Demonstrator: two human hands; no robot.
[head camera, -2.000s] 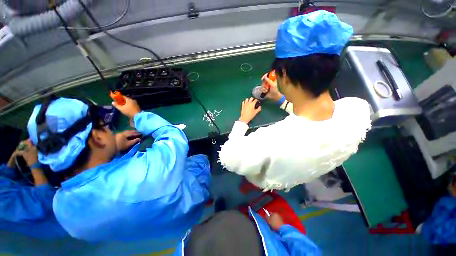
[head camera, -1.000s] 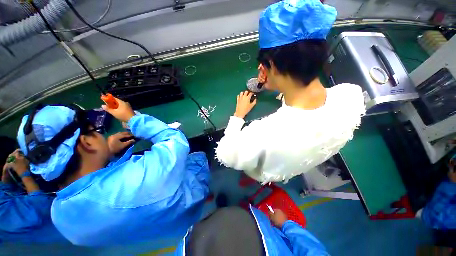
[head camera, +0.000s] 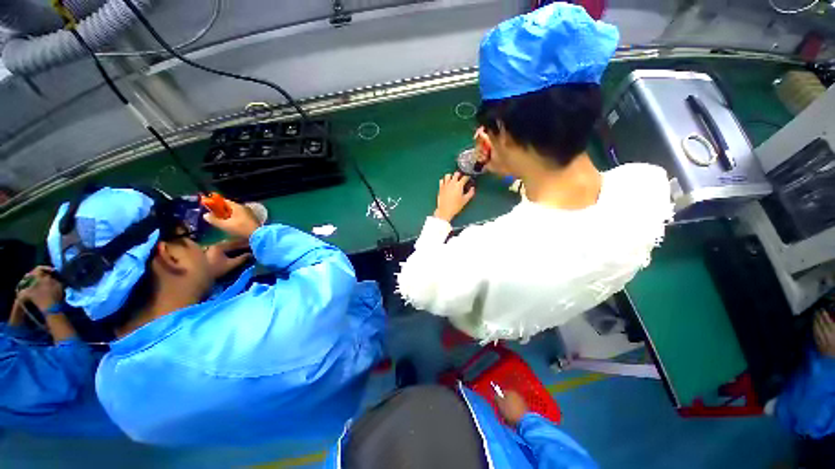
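Note:
My right hand (head camera: 515, 404) is low in the picture, at the end of a blue sleeve, in front of a red plastic stool (head camera: 529, 389). It holds a thin white item (head camera: 497, 391), perhaps a pen. My left hand is not in view. My grey shirt (head camera: 417, 430) and open blue smock show at the bottom edge.
Two seated workers, one in a blue smock (head camera: 238, 339), one in a fluffy white top (head camera: 540, 256), hold orange screwdrivers at the green bench (head camera: 412, 137). Black trays (head camera: 265, 156), a silver case (head camera: 682, 137) and small white bits (head camera: 383, 209) are there. Cords hang left.
The view has shifted slightly. A round grey dish now shows beside the left worker's raised hand, and that worker's sleeve has moved clear of the white wipes. My right hand has hardly moved.

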